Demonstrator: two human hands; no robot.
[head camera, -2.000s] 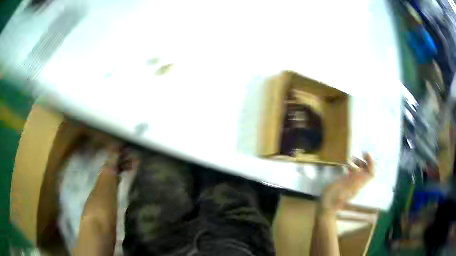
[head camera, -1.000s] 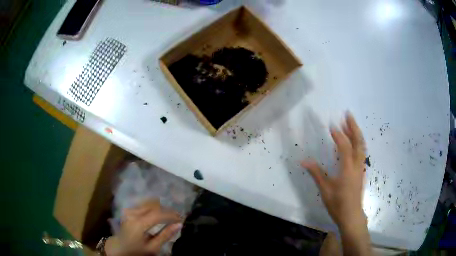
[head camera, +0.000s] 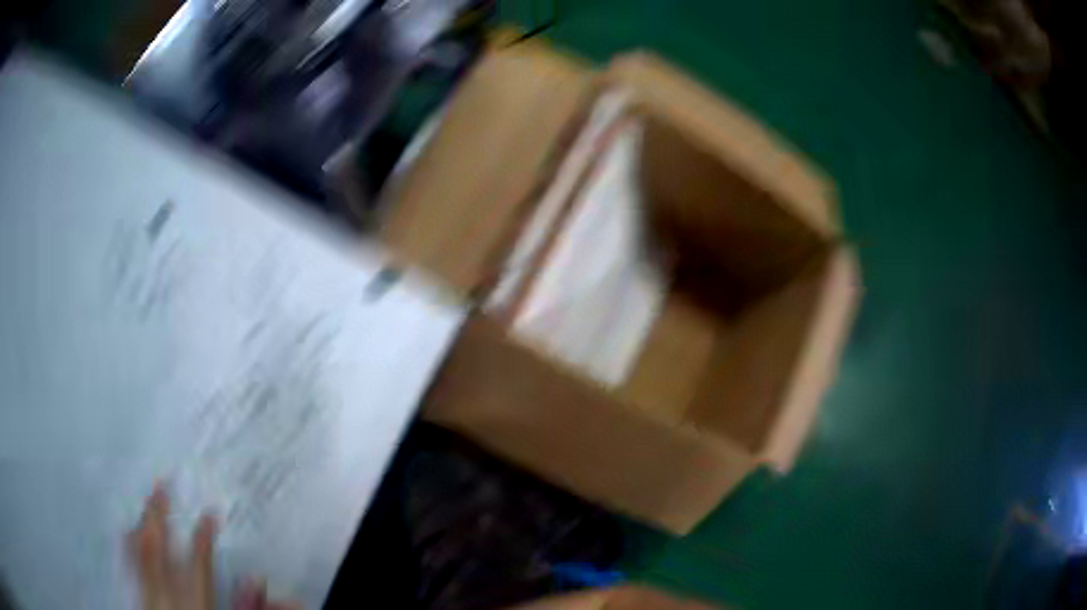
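A hand, by its place my right hand (head camera: 179, 566), is at the bottom left over the white table (head camera: 72, 346). It is blurred and cut off by the lower edge. Only fingers show, apart and pointing up, with nothing seen in them. Dark specks (head camera: 256, 399) lie on the table beyond the fingers. My left hand is not in view. No translucent cup or parts tray shows.
An open brown carton (head camera: 572, 417) stands on the green floor beside the table's edge, with a pale flat liner (head camera: 602, 268) inside. Blurred dark and shiny items (head camera: 280, 89) are beyond the table. A brown shape (head camera: 620, 599), unclear, is cut off at the bottom.
The view has swung right, from the parts tray to the table's corner and floor carton. My left hand has left the picture. My right hand now shows at the bottom left.
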